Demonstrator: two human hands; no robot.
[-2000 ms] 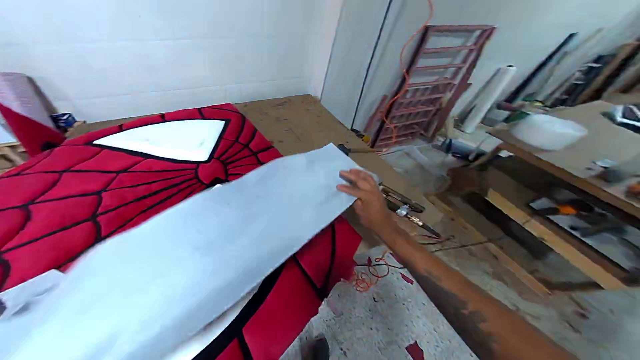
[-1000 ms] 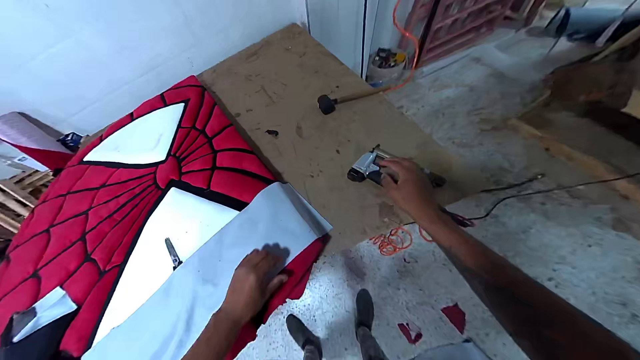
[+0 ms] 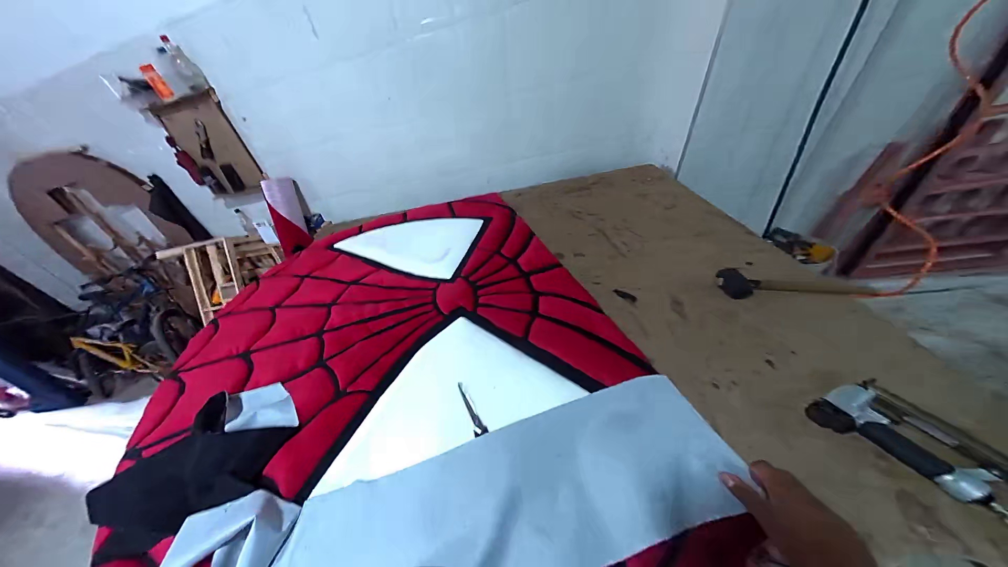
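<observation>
A padded red panel (image 3: 291, 315) with black web lines and two white eye shapes lies on the table. A long light grey fabric strip (image 3: 512, 480) covers the lower part of the larger white eye (image 3: 441, 394). My right hand (image 3: 787, 512), at the lower right, has its thumb and fingers on the strip's right edge. My left hand is out of view. Scissors (image 3: 472, 409) lie on the white eye, their lower end at the strip's edge. Black fabric (image 3: 189, 484) and a folded grey piece (image 3: 264, 407) rest on the panel's left side.
On the brown tabletop (image 3: 630, 228) lie a black-headed mallet (image 3: 736, 283) and, nearer my right hand, a pneumatic staple gun (image 3: 898, 445). An orange hose (image 3: 913, 228) hangs at the right. Wooden frames (image 3: 213, 272) and a bicycle (image 3: 126, 350) stand at the left.
My right hand has left the staple gun and is now at the strip's right edge. My left hand, on the strip one second ago, has gone out of view. The view has swung left.
</observation>
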